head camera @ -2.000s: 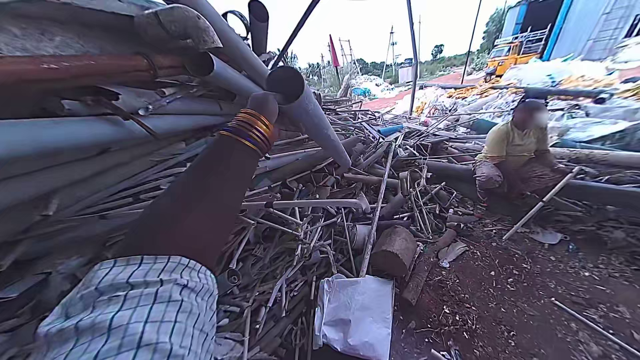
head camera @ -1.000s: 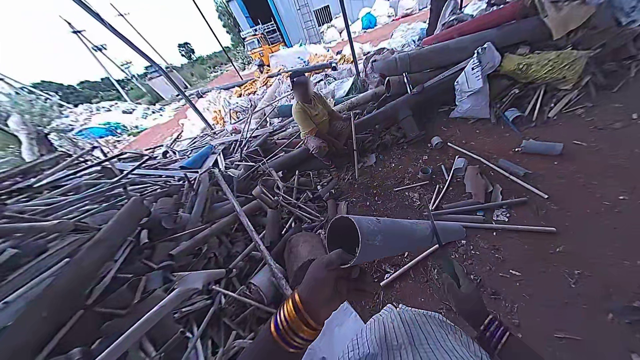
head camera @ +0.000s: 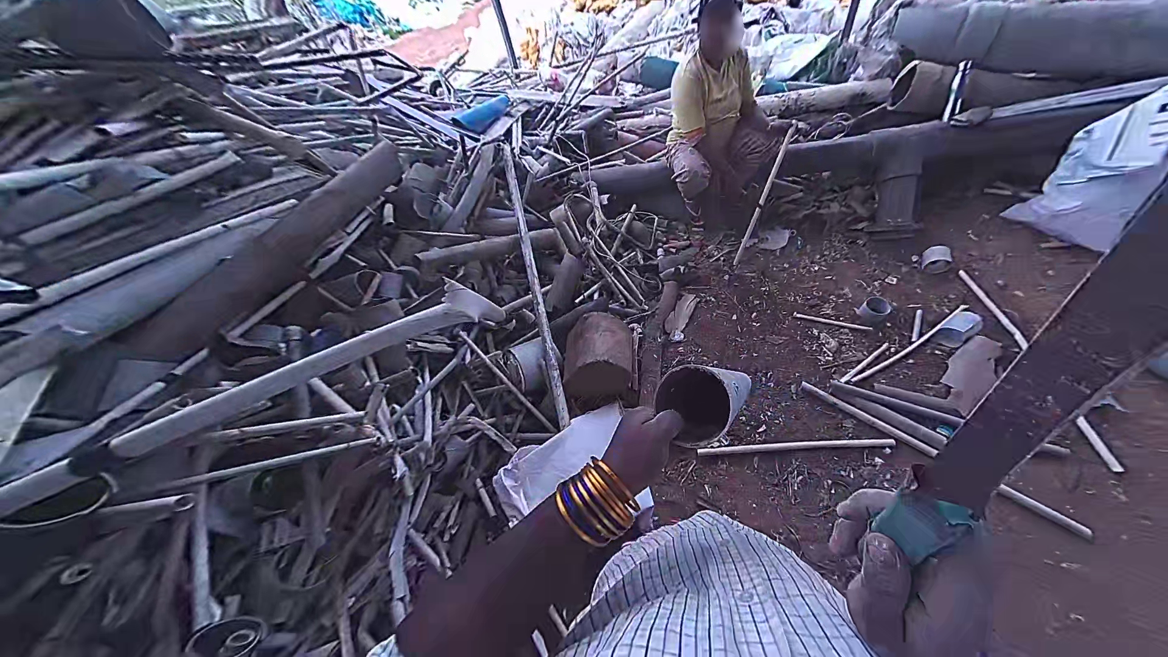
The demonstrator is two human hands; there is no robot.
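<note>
My left hand (head camera: 643,445), with bangles on the wrist, grips the rim of a grey plastic pipe piece (head camera: 735,388). The pipe's open end faces me, and its far part is hidden. At the lower right, my right hand (head camera: 912,566) is closed around the green-wrapped handle (head camera: 926,525) of a wide, dark blade (head camera: 1049,365). The blade slants up to the right edge of the view; its edge detail is too blurred to tell. A short wooden log (head camera: 599,354) stands just left of the pipe, above a white sack (head camera: 557,461).
A heap of pipes and sticks (head camera: 310,365) fills the left side. A person (head camera: 716,109) squats beyond it beside large pipes (head camera: 821,160), holding a stick (head camera: 765,196). Cut pipe pieces (head camera: 876,310) and thin rods (head camera: 794,447) lie on the reddish ground. A white bag (head camera: 1100,173) is at right.
My left hand reached up to pipes on the heap two seconds ago; now it holds a pipe low before me. The blade in my right hand has swung outward, away from the pipe.
</note>
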